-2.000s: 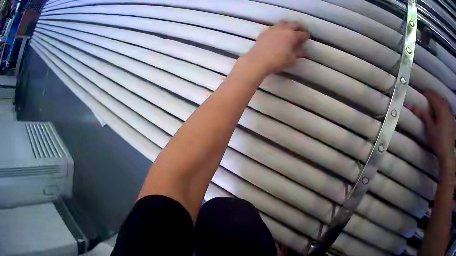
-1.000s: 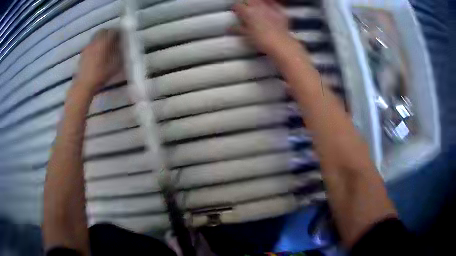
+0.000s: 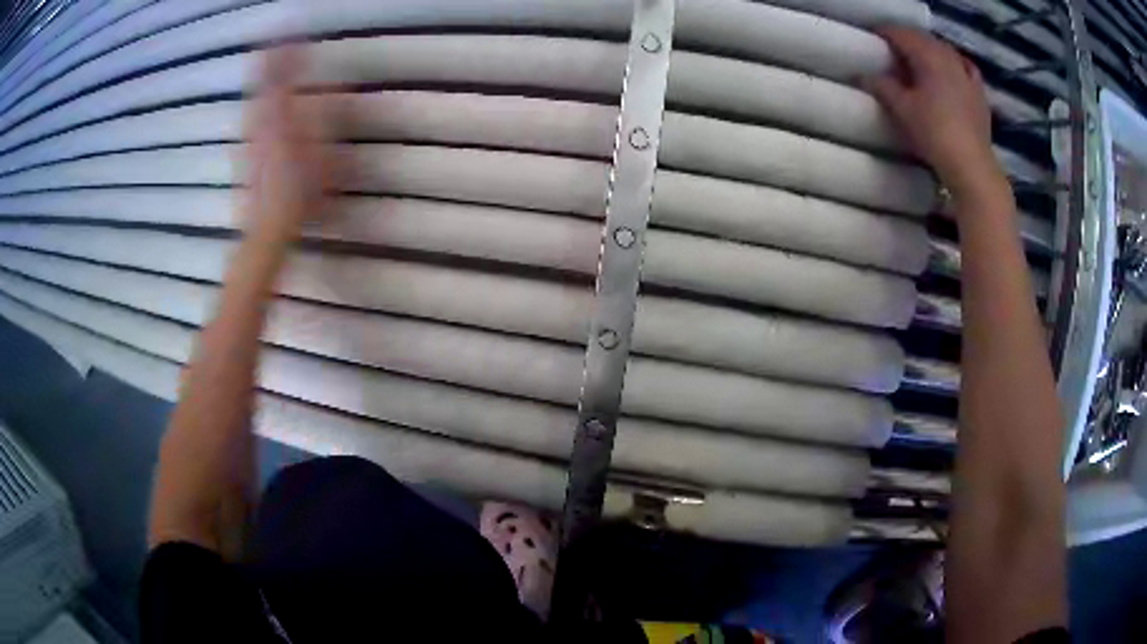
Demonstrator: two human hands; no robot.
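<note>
Long off-white tubes point(image 3: 755, 258) lie side by side in front of me, their blunt ends stopping at shiny bare rods point(image 3: 928, 374) on the right. A riveted metal strip point(image 3: 616, 289) crosses them near the middle. My left hand point(image 3: 289, 157) is blurred over the tubes on the left; whether it holds anything cannot be told. My right hand point(image 3: 933, 94) is at the tube ends at the upper right, fingers bent over an end; its fingertips are partly hidden. A small metal fitting point(image 3: 652, 503) sits on the nearest tube.
A white tray point(image 3: 1122, 518) of loose metal fittings point(image 3: 1119, 403) is at the right edge, beside another upright metal strip point(image 3: 1084, 252). A white louvred box point(image 3: 38, 528) stands at the lower left on the blue-grey floor point(image 3: 120, 421). A spotted pink item point(image 3: 518, 544) shows near my legs.
The view has swung, so the strip is now near the middle and the tray at the right edge. My right hand has come to the tube ends; my left hand is farther from the strip.
</note>
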